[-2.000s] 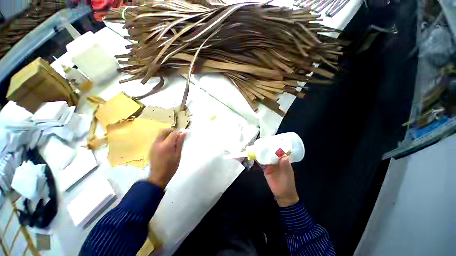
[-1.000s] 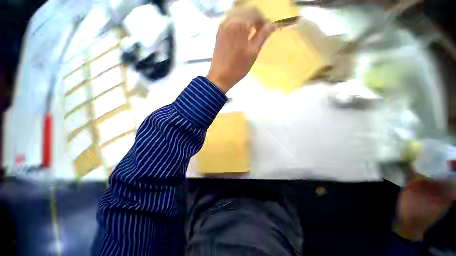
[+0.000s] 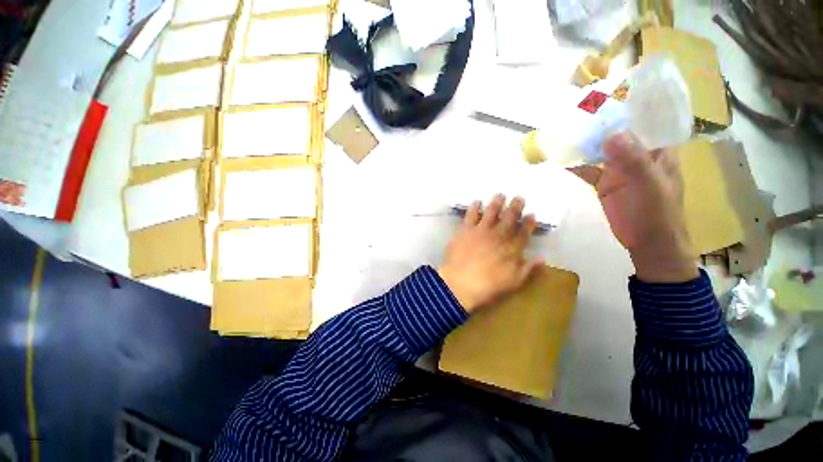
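Note:
A mustard-tan panel stack (image 3: 514, 338) lies at the table's front edge. My left hand (image 3: 492, 257) rests flat, palm down, with its fingers spread over the stack's upper left corner and the white area beyond it. Whether it presses on a thin piece cannot be told. My right hand (image 3: 645, 194) holds the white glue bottle (image 3: 654, 104) tilted, its yellowish nozzle pointing left above the table. The bottle has a red diamond label. A thin dark edge of a white stack shows just beyond my left fingertips.
Two columns of glued pieces (image 3: 266, 251) stand at left. A black knotted band (image 3: 393, 90) and a small brown-grey square (image 3: 352, 134) lie beyond. Spare tan panels (image 3: 713, 194), crumpled wipes (image 3: 751, 302) and brown strips (image 3: 785, 54) are at right. A calendar with red edge (image 3: 81, 162) is far left.
My left hand has come from the spare panels to the panel stack at the front. My right hand has brought the bottle inward from the far right, over the table. The view has shifted.

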